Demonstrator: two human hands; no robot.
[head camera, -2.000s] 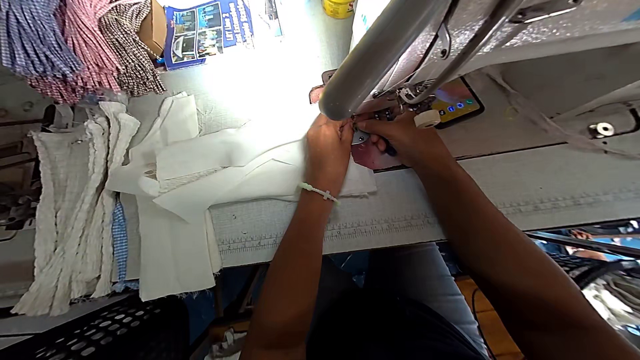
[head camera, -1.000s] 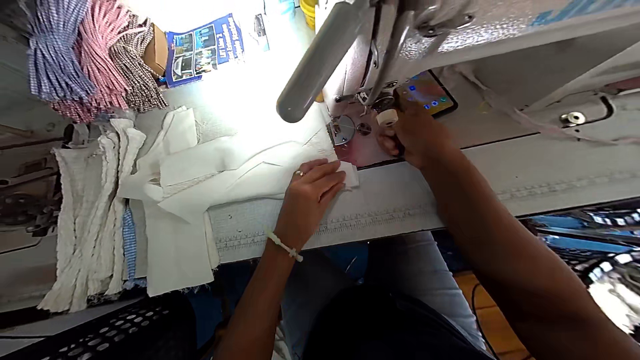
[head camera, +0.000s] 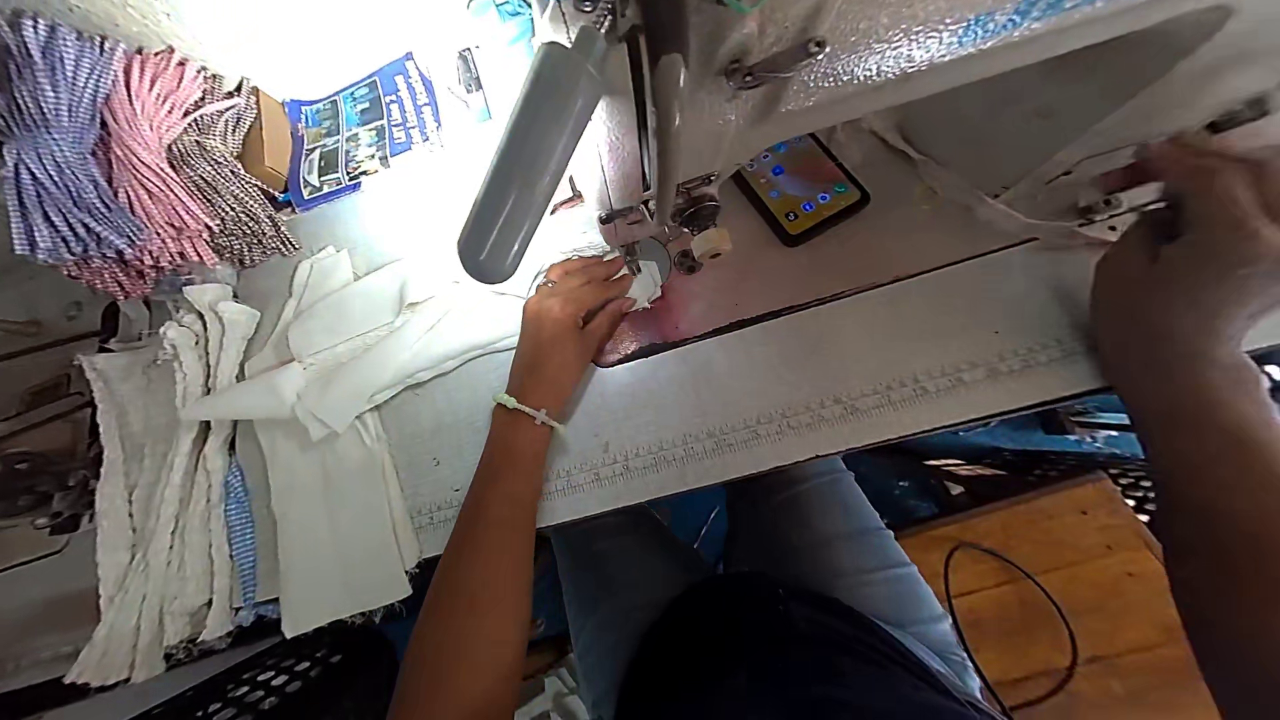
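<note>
My left hand (head camera: 580, 305) presses the end of a white fabric strip (head camera: 645, 285) at the presser foot (head camera: 630, 258) of a sewing machine (head camera: 690, 110). The strip runs left from under my fingers into a pile of white cloth pieces (head camera: 335, 400). Over on the right, my right hand (head camera: 1190, 230) is blurred, beside a metal fitting (head camera: 1120, 208) at the machine's right end; whether it grips the fitting or anything else cannot be made out.
A smartphone (head camera: 805, 190) with a lit screen lies right of the needle area. Bundles of checked cords (head camera: 160, 150), a small cardboard box (head camera: 267, 138) and a blue printed sheet (head camera: 365, 130) lie at the back left. Ruler markings (head camera: 740, 430) run along the table's front edge.
My right hand has moved right, away from the needle area and the phone. My left hand has gone from the fabric in front of the foot up to the presser foot.
</note>
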